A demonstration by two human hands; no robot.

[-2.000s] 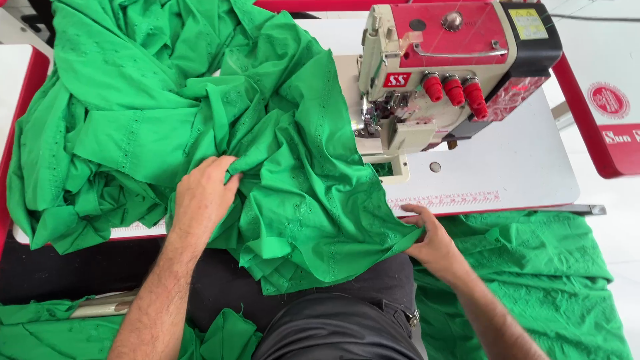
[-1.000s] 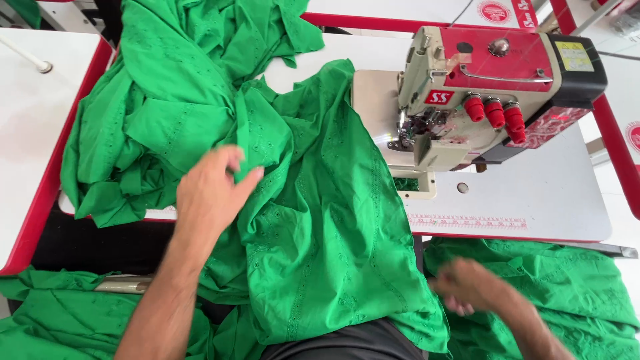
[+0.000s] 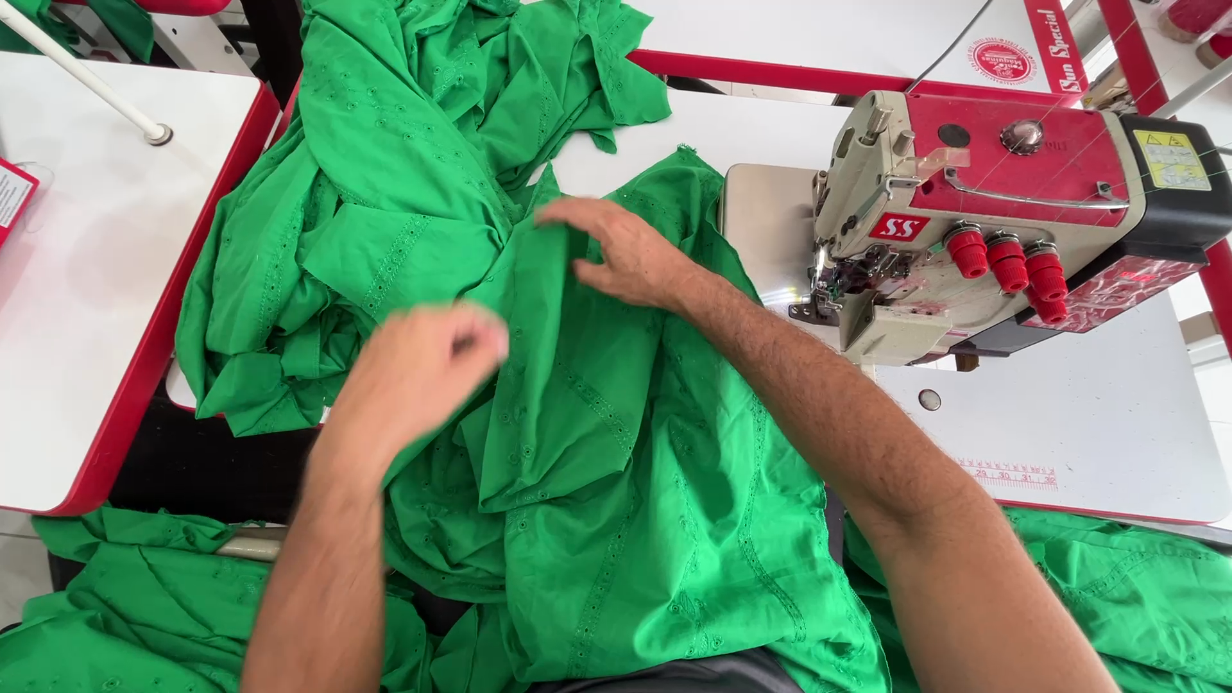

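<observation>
A large piece of green eyelet-embroidered fabric (image 3: 664, 414) spreads over the near edge of the machine table and down onto my lap. My right hand (image 3: 621, 252) reaches across to its upper part, fingers curved at a fold; whether they pinch the cloth cannot be told. My left hand (image 3: 428, 371), blurred, is over the fabric with its fingers curled, and its grip is unclear. More green fabric (image 3: 385, 173) lies heaped beyond my left hand. To the right of the cloth stands an overlock sewing machine (image 3: 972, 212) with a metal plate (image 3: 770, 231) beside its presser foot.
The white machine table (image 3: 1039, 423) bears a printed ruler (image 3: 1011, 474) near its front edge. Another red-edged white table (image 3: 115, 241) with a thin white rod (image 3: 87, 72) is at the left. Green cloth (image 3: 144, 597) hangs at the lower left, with more (image 3: 1126, 577) at the lower right.
My right hand has moved from the fabric's lower right edge up and left to its upper part. My left hand has moved lower relative to the cloth.
</observation>
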